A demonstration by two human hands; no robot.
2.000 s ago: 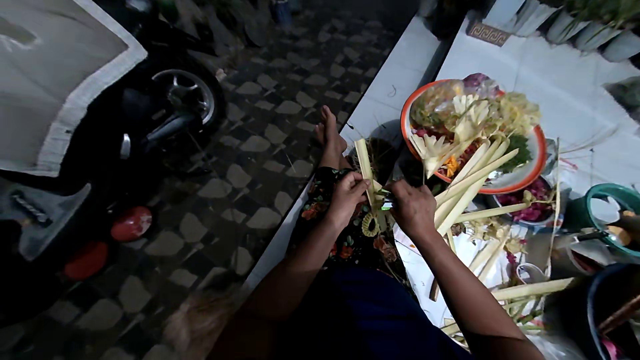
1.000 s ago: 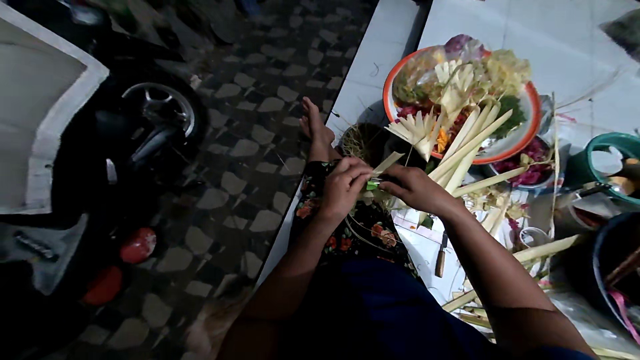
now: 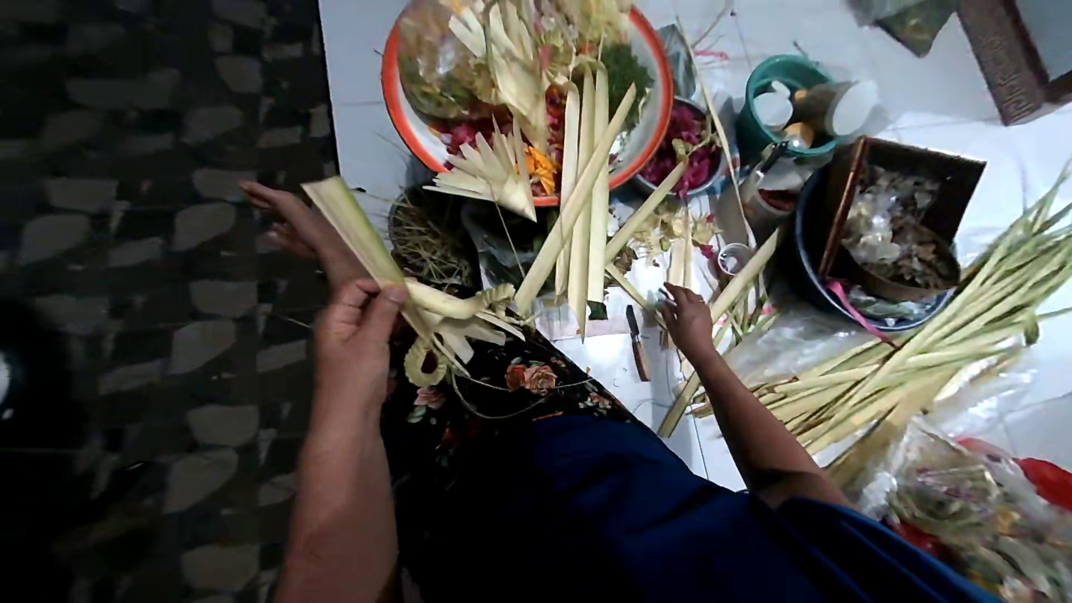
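Pinched between the thumb and fingers of my left hand [image 3: 356, 318] is a bundle of pale palm-leaf strips [image 3: 356, 230], with cut and curled ends spread over my lap. My right hand [image 3: 688, 322] is stretched out over the white tiles, its fingertips at some pale leaf strips [image 3: 679, 260]; whether it grips one cannot be told. A small knife [image 3: 637, 343] with a wooden handle lies on the tiles left of that hand. An orange-rimmed tray [image 3: 656, 142] holds flowers, shredded greens and folded leaf pieces, and long leaf strips [image 3: 581, 201] lean across its near edge.
A green tub [image 3: 748, 126] with jars stands behind a dark blue basin [image 3: 808, 276] holding a brown box [image 3: 921, 159]. Long leaf strips [image 3: 904, 360] are piled at the right beside plastic bags [image 3: 963, 502]. A dark basket [image 3: 427, 243] of thin grass-like strands sits by my left hand.
My right hand has left the leaf bundle and reached out right to the tiles. The bundle stays in my left hand. The view has swung to the right.
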